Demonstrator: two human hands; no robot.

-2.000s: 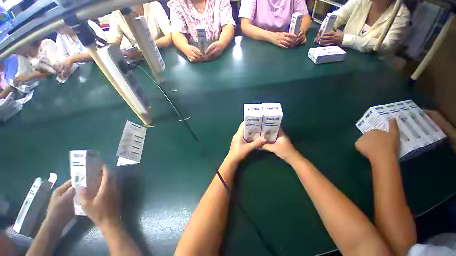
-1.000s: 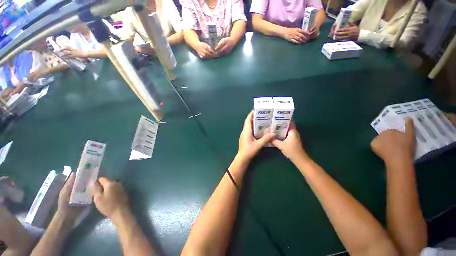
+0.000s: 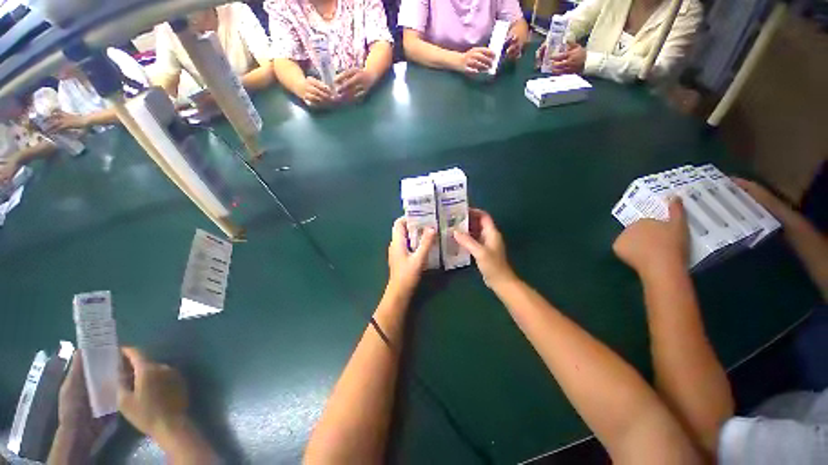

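Two slim white cartons with dark blue heading print stand upright side by side in front of me, a left carton [image 3: 420, 202] and a right carton [image 3: 452, 202]. A thin gap or seam shows between them, and the right one sits slightly higher. My left hand [image 3: 409, 257] holds the left carton from its left side, thumb on its front. My right hand [image 3: 483, 247] holds the right carton from its right side, thumb on its lower front. The fingers behind the cartons are hidden.
A neighbour's hand rests on a row of cartons [image 3: 713, 213] at right. Another person holds a carton [image 3: 98, 350] at left, near a printed sheet [image 3: 207, 271]. A black cable [image 3: 313, 241] crosses the bench [image 3: 545, 363]. Rack posts [image 3: 182, 168] stand upper left. Several people sit opposite.
My thumbs have moved apart, one onto each carton, and the cartons have separated slightly at the seam. The left neighbour's carton has turned to another face. The whole view has shifted.
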